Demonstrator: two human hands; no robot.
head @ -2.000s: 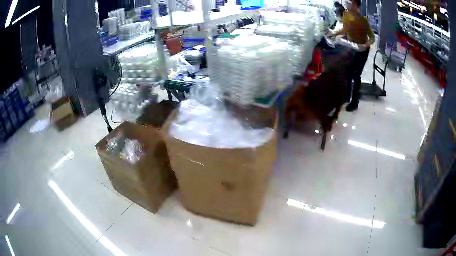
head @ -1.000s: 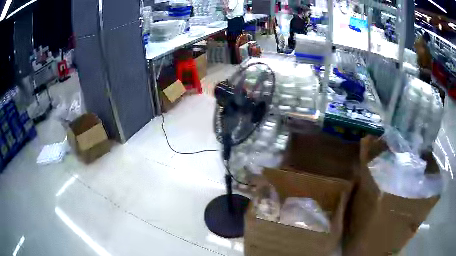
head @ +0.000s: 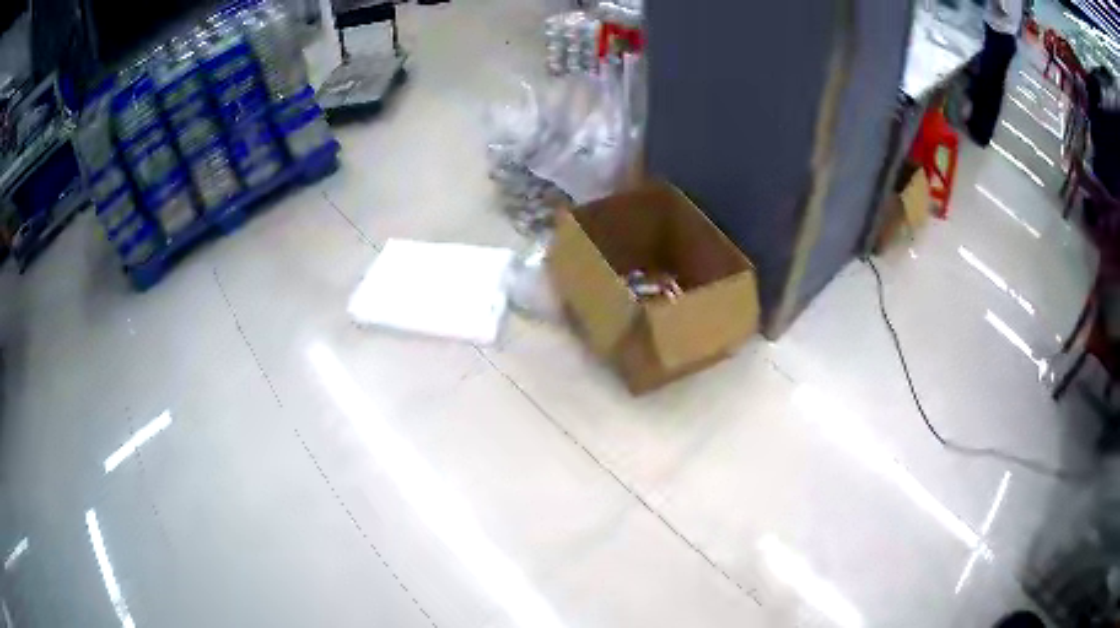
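Neither of my hands is in the picture. Nearest in front of me on the shiny tiles stands an open brown carton [head: 700, 325], its flaps up and a few small things inside that are too blurred to name. A flat white slab or stack [head: 432, 291] lies on the floor to its left. Crumpled clear plastic bags [head: 577, 135] lie behind the carton.
A grey pillar [head: 749, 123] stands just behind the carton. A blue pallet [head: 233, 215] with blue and white stacks is at the upper left, with a trolley [head: 366, 80] beyond. A black cable [head: 903, 368], a red stool [head: 937, 160] and a standing person [head: 992, 74] are at the right.
The view has swung left and come nearer to the carton and white slab. The large cartons have left the picture, and the pallet now shows more fully.
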